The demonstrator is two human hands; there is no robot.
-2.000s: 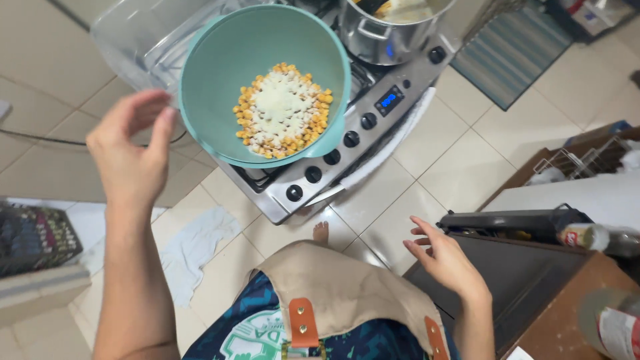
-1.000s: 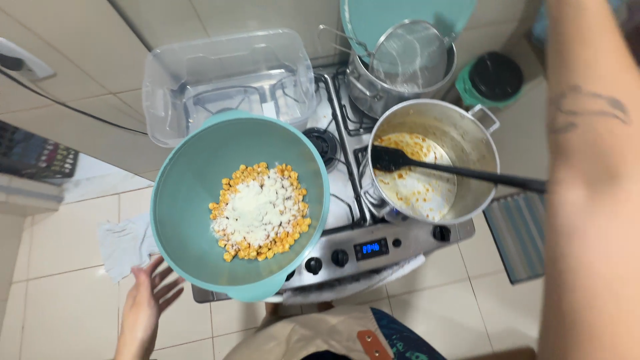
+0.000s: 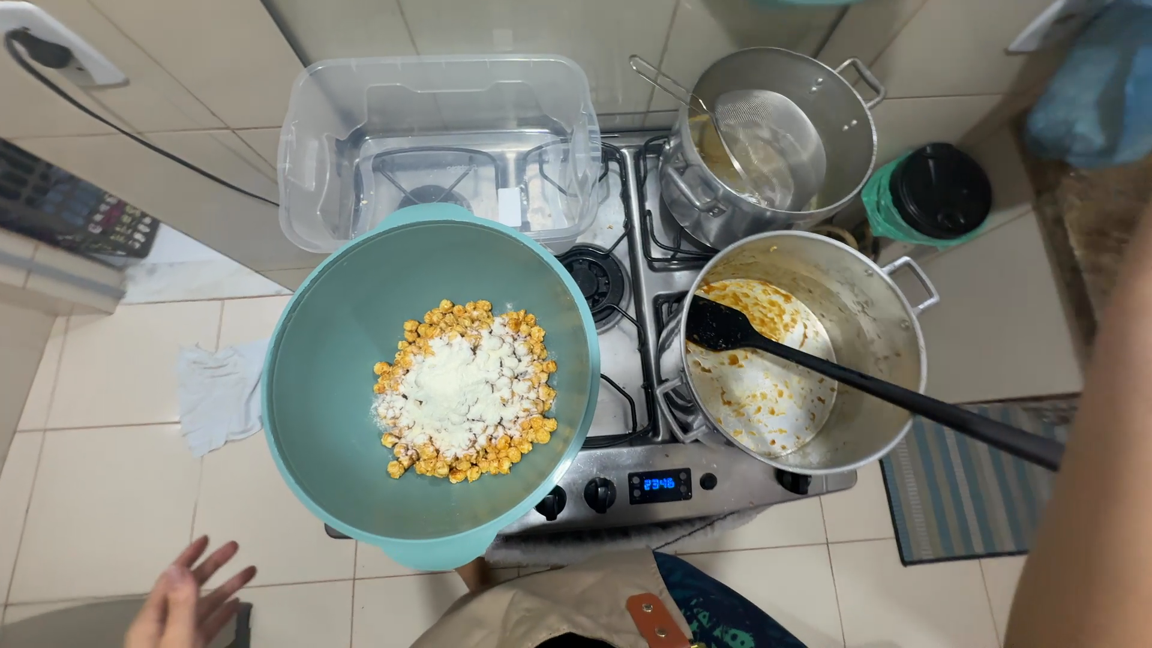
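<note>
My left hand [image 3: 191,598] is at the lower left, below the teal bowl, with its fingers apart and nothing in it. The large teal plastic bowl [image 3: 333,360] rests over the left of the stove and holds caramel-coloured popcorn [image 3: 540,430] with a heap of white powder [image 3: 459,382] on top. My right forearm reaches up along the right edge; the hand itself is out of view. Left of that forearm, a black spatula [image 3: 846,369] leans in an aluminium pot [image 3: 801,441] with caramel residue on its bottom and walls.
Behind the bowl stands a clear plastic bin [image 3: 441,90]. A second metal pot [image 3: 859,148] with a wire strainer [image 3: 774,135] is at the back right, beside a black-lidded container [image 3: 940,191]. Stove knobs [image 3: 600,494] line the front. A cloth [image 3: 219,396] and a striped mat [image 3: 976,486] lie on the floor.
My right arm has gone from low beside the apron to up along the right edge. My left hand has moved from beside the bowl's upper left to below it. The view has turned strongly.
</note>
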